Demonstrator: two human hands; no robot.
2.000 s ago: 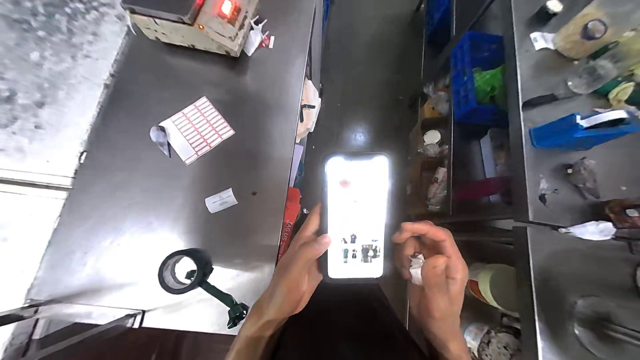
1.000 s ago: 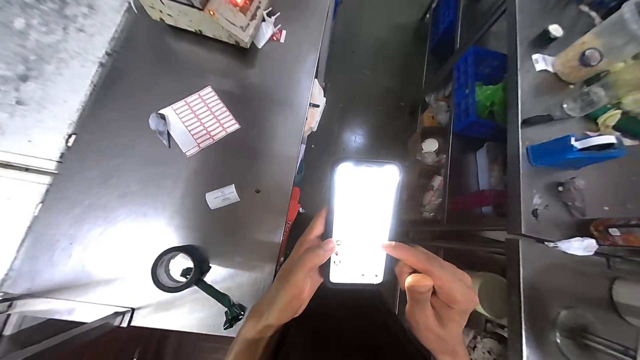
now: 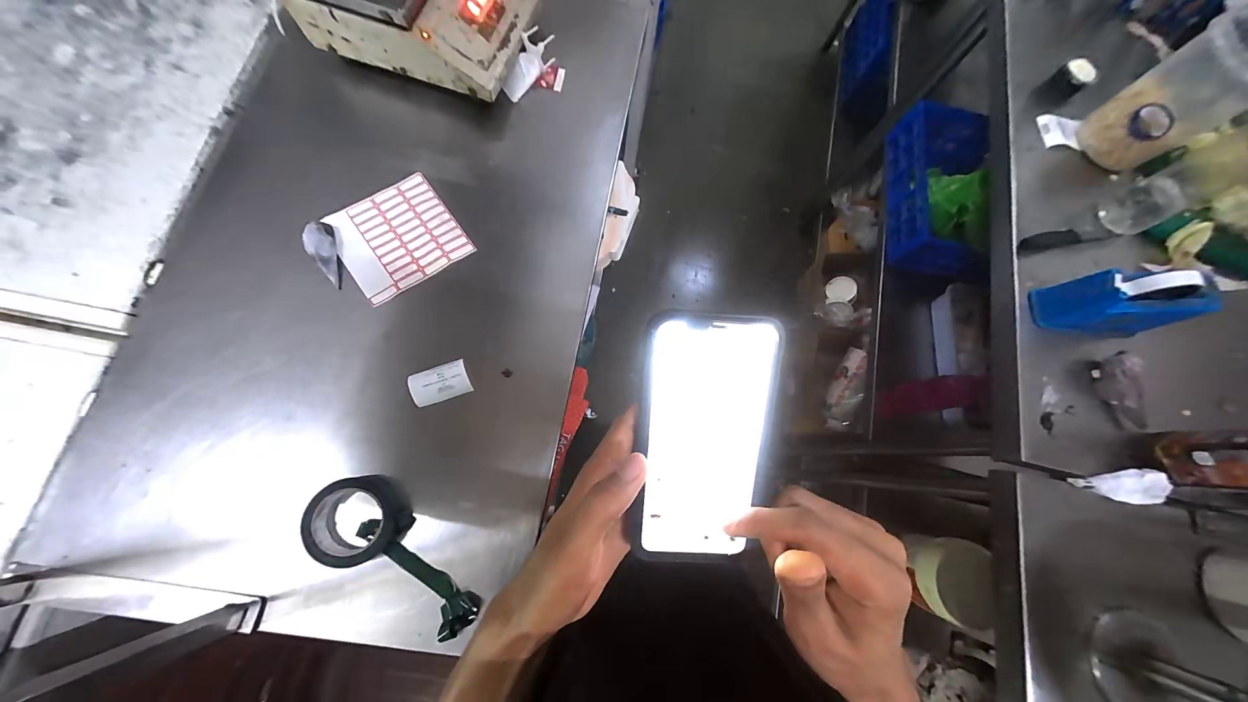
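My left hand (image 3: 585,526) grips a smartphone (image 3: 710,429) by its left edge, with the thumb along the side. The phone's screen is lit and mostly glares white. My right hand (image 3: 838,575) has its index fingertip on the lower right part of the screen and holds nothing that shows. Left of my left hand, on the steel table, a roll of dark tape (image 3: 357,521) lies beside a crumpled dark green strip (image 3: 439,585). Farther up are a small paper slip (image 3: 440,383) and a sheet of red-bordered labels (image 3: 414,234).
A worn machine (image 3: 419,49) with a red light stands at the table's far end. At right, a steel counter (image 3: 1082,409) holds a blue tape dispenser (image 3: 1121,302), a plastic container (image 3: 1160,107) and small items. Shelves beside the aisle hold a blue crate (image 3: 907,185).
My right hand, beside the phone two seconds ago, has moved left so that its index finger reaches the screen. The pictures once low on the screen have given way to a mostly white display.
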